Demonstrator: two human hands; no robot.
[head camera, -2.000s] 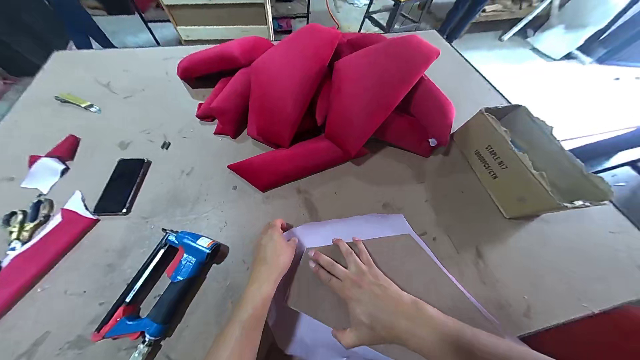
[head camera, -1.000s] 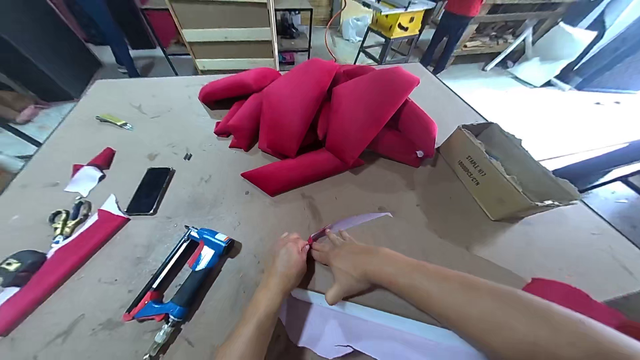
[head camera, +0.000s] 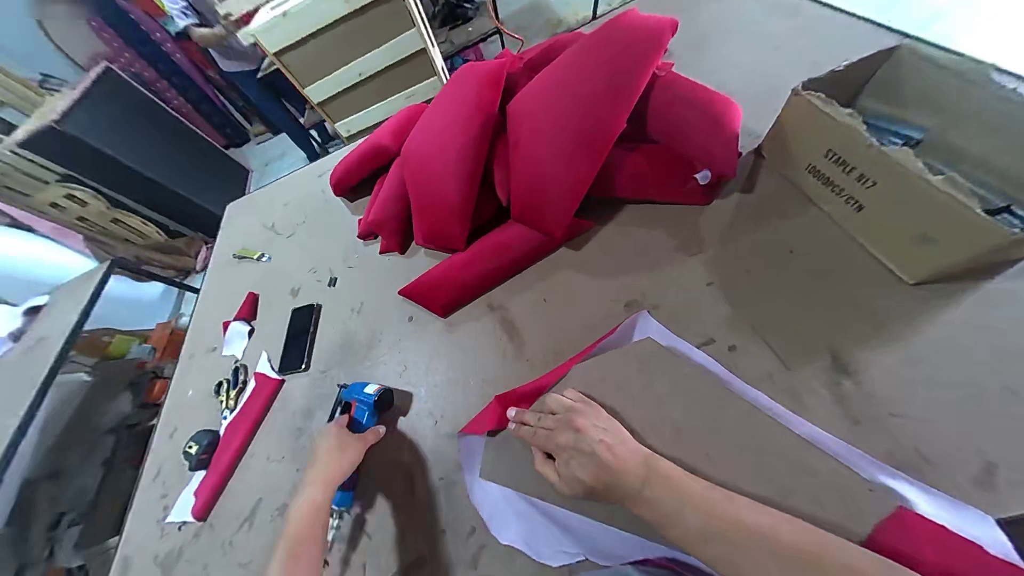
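My left hand (head camera: 340, 456) is wrapped around the handle of a blue pneumatic staple gun (head camera: 366, 400) at the lower left of the head view. My right hand (head camera: 580, 444) presses flat, fingers spread, near the left end of a brown board (head camera: 720, 432). Under the board lies red fabric with a pale lilac backing (head camera: 520, 520). Along the upper left edge a strip of the red side (head camera: 528, 392) is folded over the board, next to my right fingertips. More red fabric (head camera: 936, 544) shows at the board's lower right.
Red padded pieces (head camera: 560, 144) are heaped at the back. An open cardboard box (head camera: 888, 184) stands right. A phone (head camera: 300, 338), scissors (head camera: 231, 390), tape measure (head camera: 200, 450), rolled red fabric (head camera: 240, 448) and a yellow cutter (head camera: 251, 255) lie left. A person (head camera: 256, 80) stands beyond.
My left hand has gone from the fabric to the staple gun and grips it. The board and fabric now lie flat, with the upper left edge folded over. The view has swung left.
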